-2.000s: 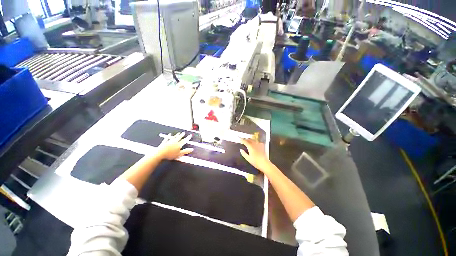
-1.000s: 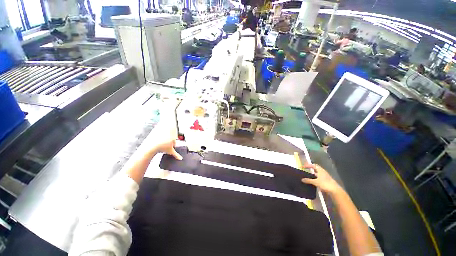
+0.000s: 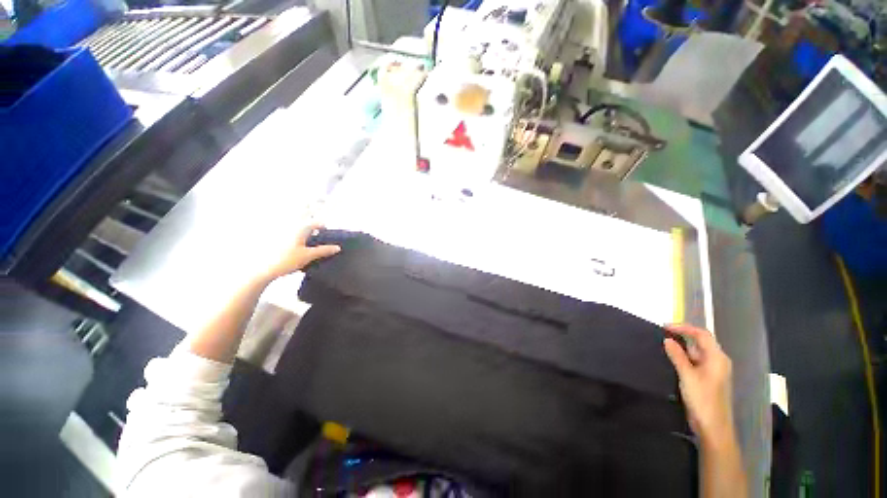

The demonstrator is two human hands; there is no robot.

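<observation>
A narrow black strip piece [image 3: 525, 302] with a slot along its middle lies over the large black fabric panel [image 3: 457, 374], close to my body. My left hand [image 3: 303, 255] pinches the strip's far left corner. My right hand [image 3: 695, 365] holds its right end, with thumb and fingers at the edge. The white feed plate [image 3: 545, 233] shows bare behind the cloth, with a small dark outline on it. The white sewing machine head [image 3: 465, 126] stands behind the plate. The panel's lower part is cut off by the frame edge.
Yellow guide tape [image 3: 679, 274] runs along the plate's right side. The feed carriage [image 3: 588, 146] with black hoses is right of the head. A control screen [image 3: 827, 136] stands at the right. A blue bin [image 3: 58, 136] and roller conveyor [image 3: 185, 41] are at the left.
The black strip has come off the plate under the head and towards me, with both hands at its ends. The white plate behind it is now uncovered. The view has tilted down.
</observation>
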